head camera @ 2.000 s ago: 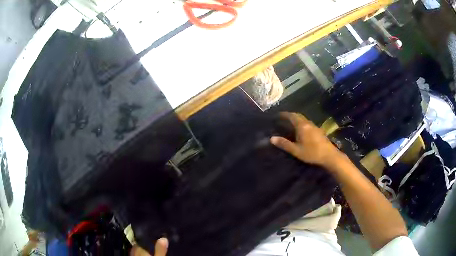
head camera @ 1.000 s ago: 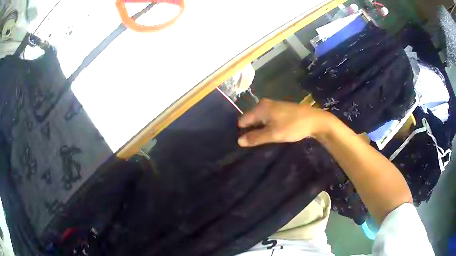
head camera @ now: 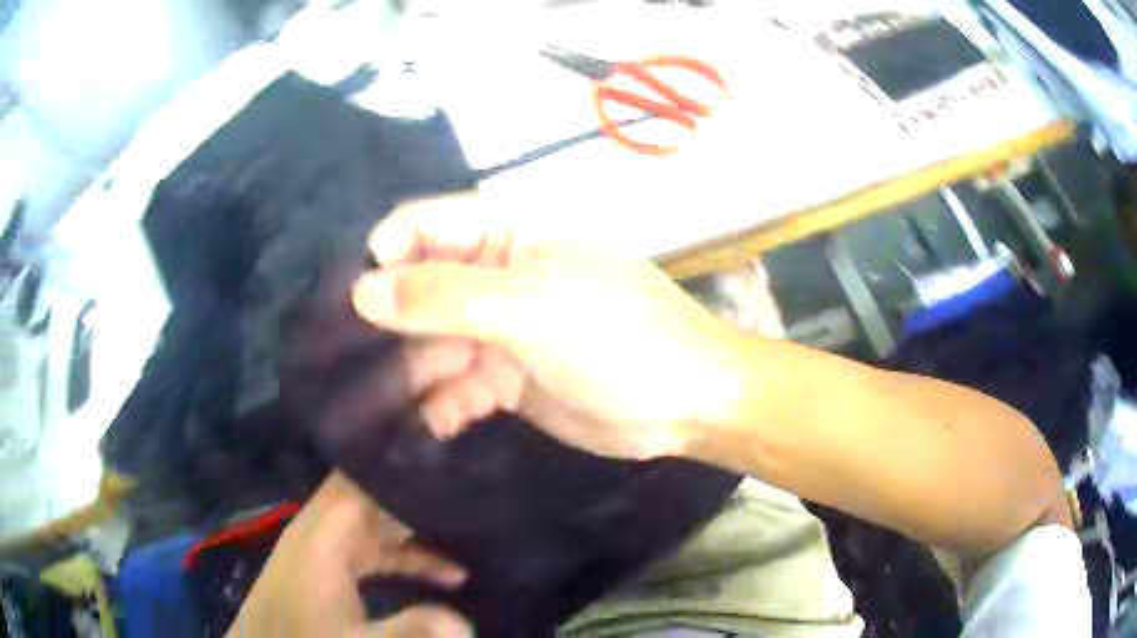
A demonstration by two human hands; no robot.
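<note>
Dark patterned fabric (head camera: pixel 237 287) spreads over the left of the white table and hangs over its front edge towards my lap. My right hand (head camera: pixel 499 312) is raised in the middle, blurred, with thumb and forefinger close together and the fabric at the fingers. The grip looks closed on the cloth, though its exact hold is blurred. My left hand (head camera: pixel 355 567) is low at the bottom, partly cut off by the picture's edge, with dark cloth between thumb and fingers.
Orange-handled scissors (head camera: pixel 655 102) lie on the white table (head camera: pixel 736 162). A dark rectangle with a patterned border (head camera: pixel 916 62) is at the back right. The table has a wooden edge (head camera: pixel 873 199). Dark cloth and a blue item (head camera: pixel 960 297) are below right.
My right hand has moved left and up from the lower cloth, over the fabric by the table. My left hand has come into view again. The camera view has shifted, showing more table.
</note>
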